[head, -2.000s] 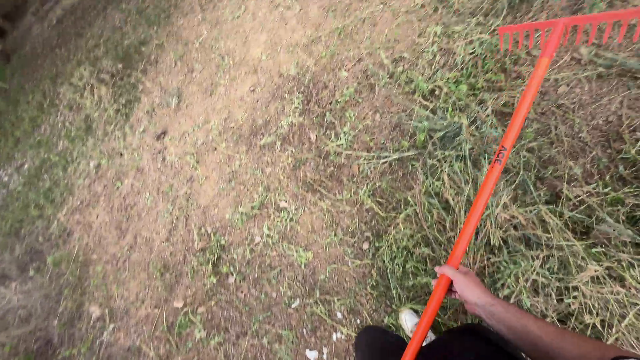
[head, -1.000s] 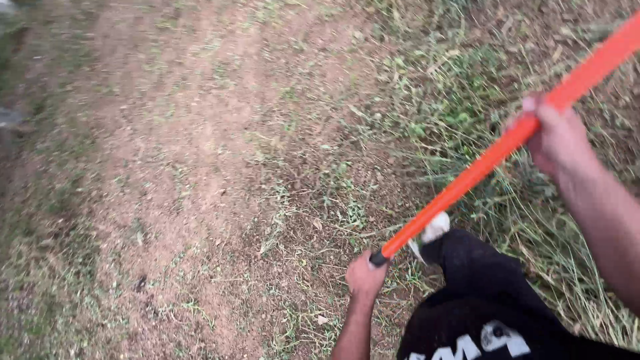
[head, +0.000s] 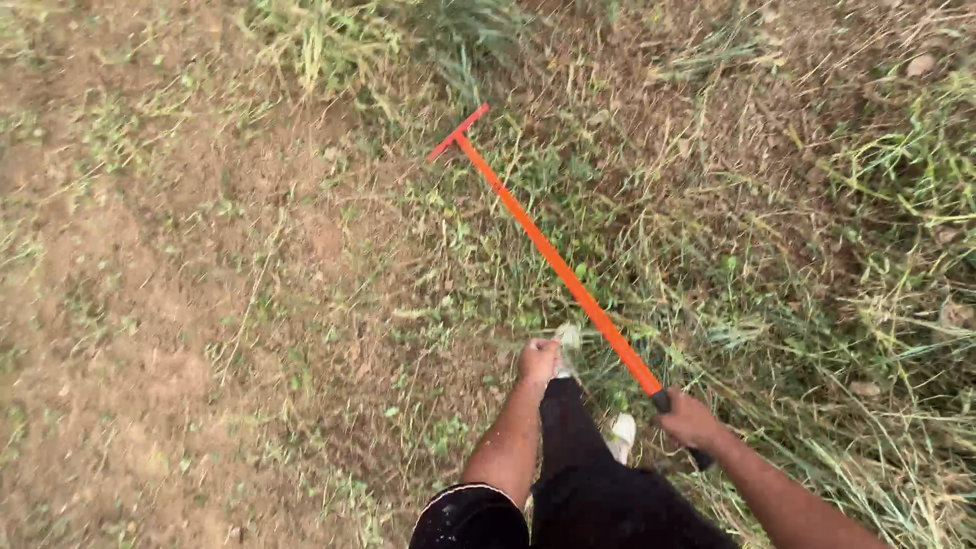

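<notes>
A garden rake with an orange handle (head: 564, 271) slants across the middle of the head view, its red head (head: 459, 133) down at the grassy ground, upper centre. My right hand (head: 686, 419) is closed around the black grip at the handle's near end. Left of the handle, my left hand (head: 540, 360) is off the rake, its fingers curled, with nothing seen in it. The rake's teeth cannot be made out.
Dry soil with sparse weeds (head: 152, 343) lies on the left. Loose cut grass (head: 801, 366) covers the right, and a taller tuft (head: 328, 38) stands at the top. My light shoes (head: 622, 435) are just beyond my dark trousers.
One second ago both hands were on the handle, my left at its black end. Now my left hand is off it and my right holds the black grip. The rake's head is back in view.
</notes>
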